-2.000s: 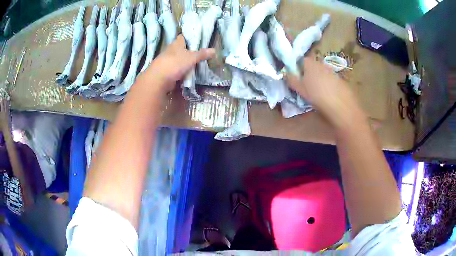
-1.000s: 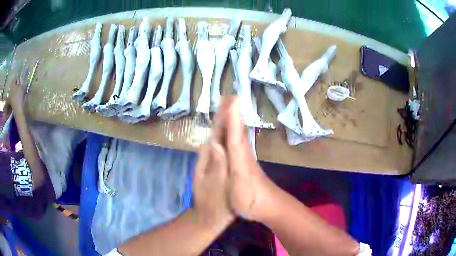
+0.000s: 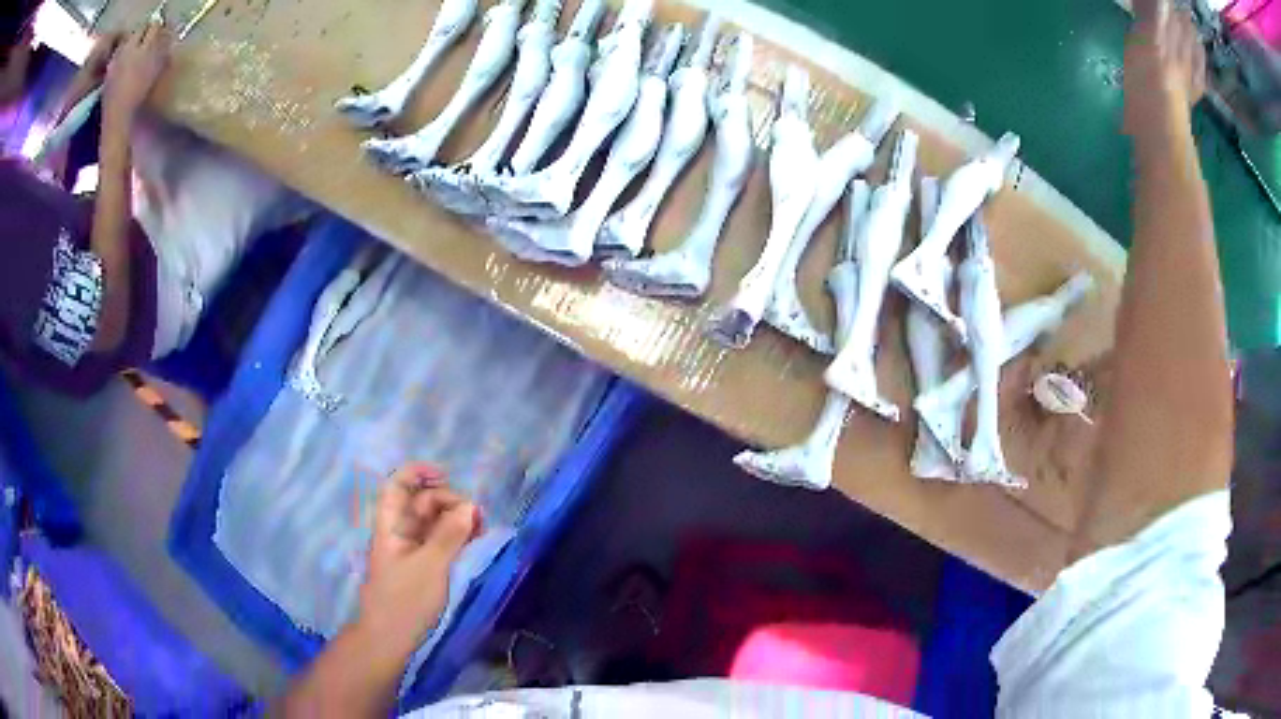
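Observation:
Several pale grey-white moulded legs with feet [image 3: 674, 148] lie side by side on the cardboard-covered table [image 3: 632, 337], feet towards me. At the right end some legs cross or overlap [image 3: 983, 358]. My left hand [image 3: 422, 527] is above the liner sheet [image 3: 408, 421] of a blue crate [image 3: 232, 421] below the table, fingers loosely curled, with nothing seen in it. My right hand [image 3: 1169, 56] is at the top right over the green surface, small and blurred; whether it holds something cannot be told.
A small white dish [image 3: 1061, 395] sits beside my right forearm. Pale legs [image 3: 330, 330] lie in the crate's upper left. A person in a dark shirt [image 3: 63, 281] works at the left. A red stool [image 3: 826, 663] is under the table. Brown thin pieces [image 3: 63, 632] are at the lower left.
My hands, pressed together a second ago, have parted: the left down over the crate, the right up to the far right. The view has turned, tilting the table. The phone and black straps no longer show.

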